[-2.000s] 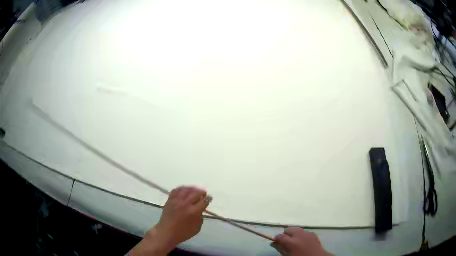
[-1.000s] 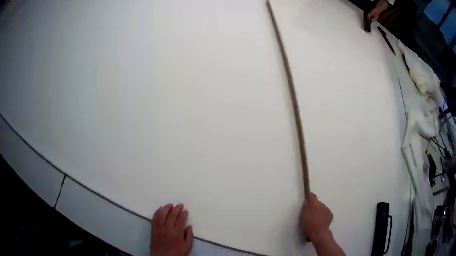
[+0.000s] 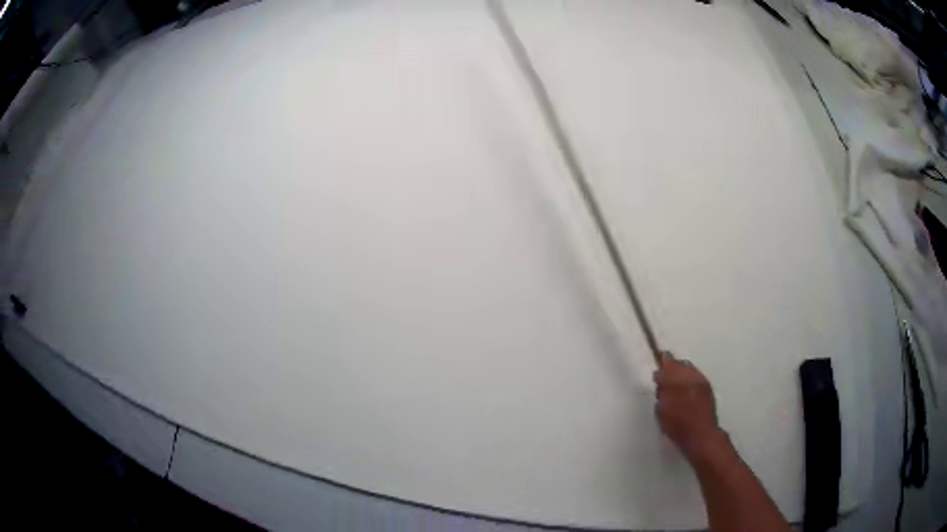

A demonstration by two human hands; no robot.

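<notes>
My right hand (image 3: pixel 685 400) is closed around the near end of a long thin smoothing stick (image 3: pixel 582 187). The stick slants up and left over the cloth to the top edge of the picture, and a soft shadow lies to its left. The cream-white fabric ply (image 3: pixel 343 260) lies flat and wide across the table. Its near edge is a dark curved line along the bottom. My left hand is not in the picture. A black cloth weight (image 3: pixel 820 442) lies on the fabric near the right end, to the right of my right hand.
Crumpled cream fabric remnants (image 3: pixel 893 187) lie along the right side. Dark shears (image 3: pixel 914 416) lie to the right of the weight. The pale table border (image 3: pixel 270 483) runs along the near edge. A small dark object (image 3: pixel 18 304) is at the far left.
Two seconds ago both hands held the stick low at the near edge. One second ago my left hand lay flat at the near edge; it has left the picture. The stick now leans further left.
</notes>
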